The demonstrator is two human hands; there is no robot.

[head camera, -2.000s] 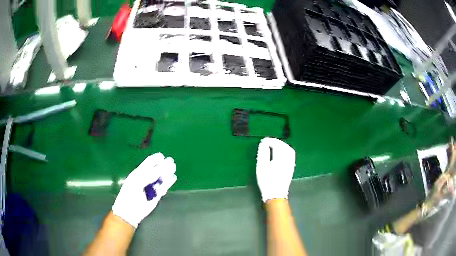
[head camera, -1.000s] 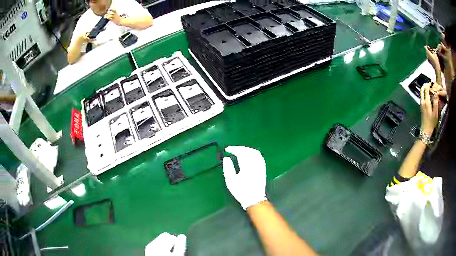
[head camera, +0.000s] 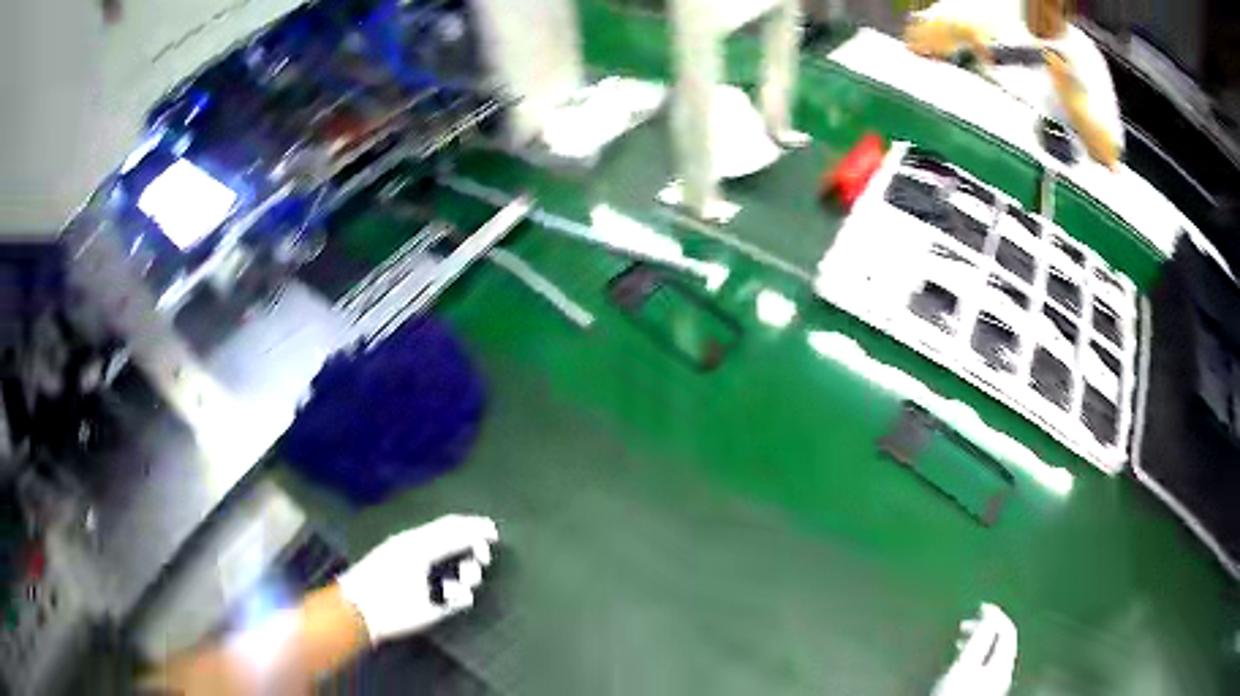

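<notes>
My left hand (head camera: 419, 577), in a white glove, is at the lower left with the small dark part (head camera: 446, 579) held in its curled fingers. My right hand (head camera: 985, 658), also gloved, is cut off by the bottom edge at the lower right; no part shows in it, and its grip cannot be made out. One phone middle frame (head camera: 680, 317) lies on the green conveyor at upper centre. Another phone middle frame (head camera: 948, 462) lies right of it, beyond my right hand. Both are blurred, and neither hand touches them.
A white blister tray (head camera: 870, 295) with dark frames is at the right, with a red sign (head camera: 858, 171) beside it. A black tray stack (head camera: 1197, 394) stands at the right edge. A blue shaggy bundle (head camera: 394, 411), guide rails (head camera: 449, 268) and machinery are left. A person is at upper right.
The view has swung left, bringing in the blue bundle and machinery. My left hand is now fully in view; my right hand is away from the frame it was at and mostly out of the picture.
</notes>
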